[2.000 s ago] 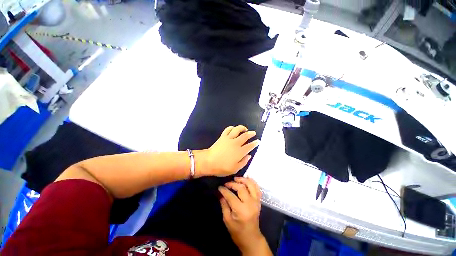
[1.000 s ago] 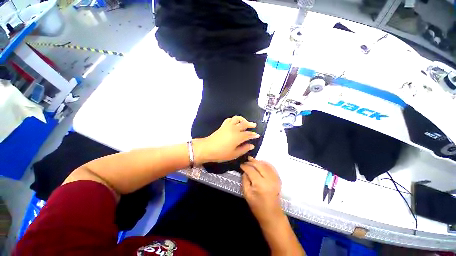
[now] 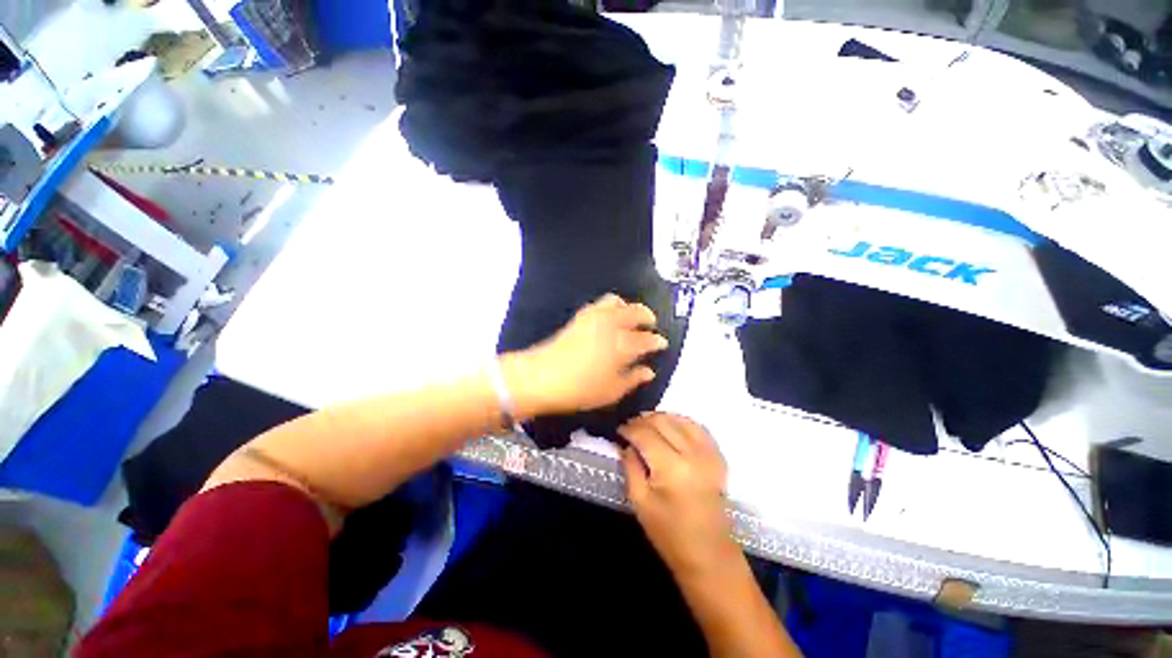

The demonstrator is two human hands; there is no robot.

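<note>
A black garment panel (image 3: 585, 231) lies on the white table just left of the presser foot and needle (image 3: 688, 285) of the sewing machine (image 3: 951, 238). My left hand (image 3: 585, 360) lies on top of the panel, palm down, fingers slightly bent and spread. My right hand (image 3: 675, 476) is at the panel's near end by the table edge, its thumb and fingertips pinching the cloth edge; the fingertips are partly hidden. The panel's far end runs into a crumpled black heap (image 3: 514, 77).
Small black cut pieces (image 3: 874, 366) lie in front of the machine arm. Two pens (image 3: 866, 473), a cable and a dark rectangle (image 3: 1137, 495) are at right. A measuring tape (image 3: 823, 553) runs along the front edge. More black cloth (image 3: 206, 444) lies at left.
The panel's near end has come up from over the front edge onto the table. My right hand has moved up with it. My left hand stays on the cloth. The camera view has shifted slightly.
</note>
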